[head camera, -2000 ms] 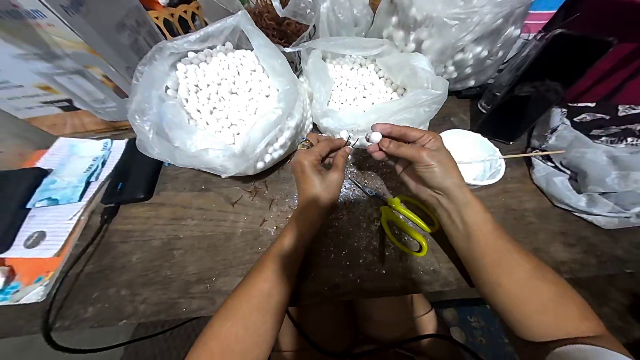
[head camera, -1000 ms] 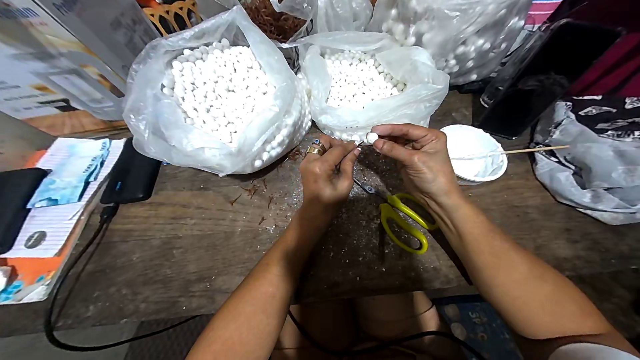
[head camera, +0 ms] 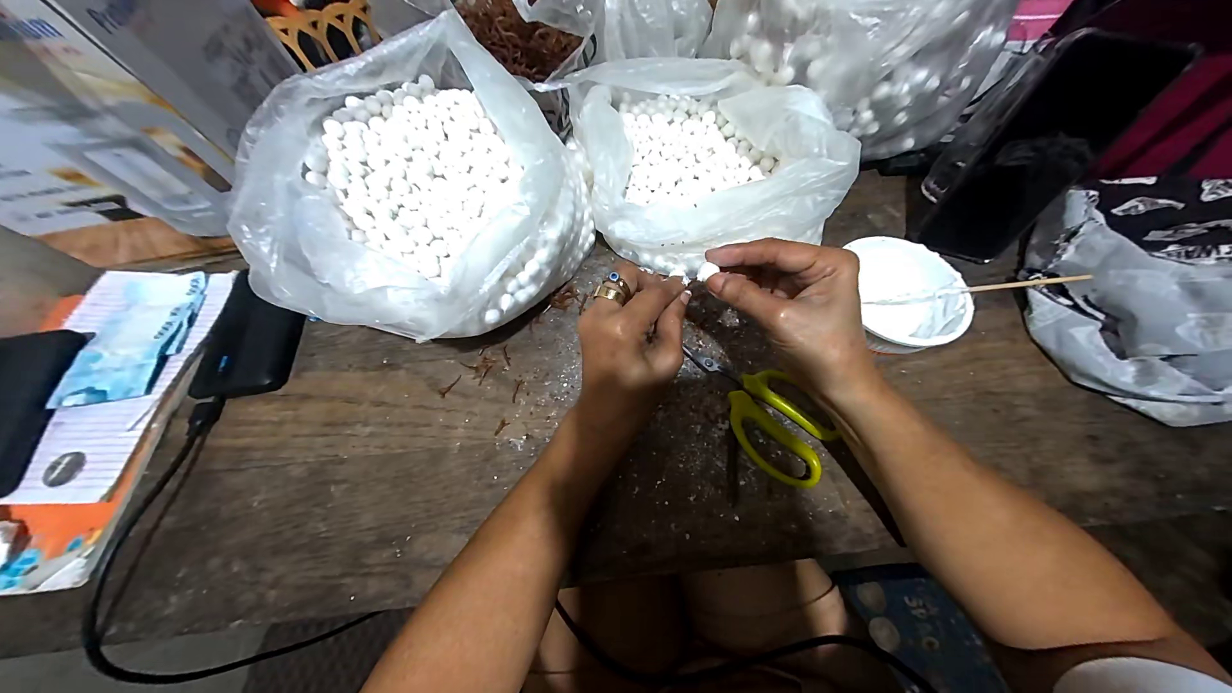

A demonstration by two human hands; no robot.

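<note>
My right hand [head camera: 799, 298] pinches a small white ball [head camera: 708, 270] between thumb and forefinger. Close beside it on the left, my left hand [head camera: 630, 327], with rings on it, has its fingertips closed around something small and pale that is mostly hidden. Two open plastic bags of white balls, a large one [head camera: 419, 178] and a smaller one [head camera: 688, 149], stand just beyond the hands. Under and beside my right wrist lie scissors with yellow-green handles [head camera: 775, 433]. A white bowl [head camera: 965, 322] holds white paste, with a thin wooden stick [head camera: 1030, 284] across it.
A black power bank [head camera: 252, 337] with a cable, banknotes [head camera: 135, 337] and a coin [head camera: 64, 469] on lined paper lie at the left. Brown fibre bits [head camera: 486, 364] are scattered mid-table. At the right are a dark phone [head camera: 1049, 144] and a crumpled plastic bag [head camera: 1136, 318]. More bags stand behind.
The hands remain close together above the table in front of the bags. A white ball shows at my right fingertips in all the frames. The fingers have shifted only slightly.
</note>
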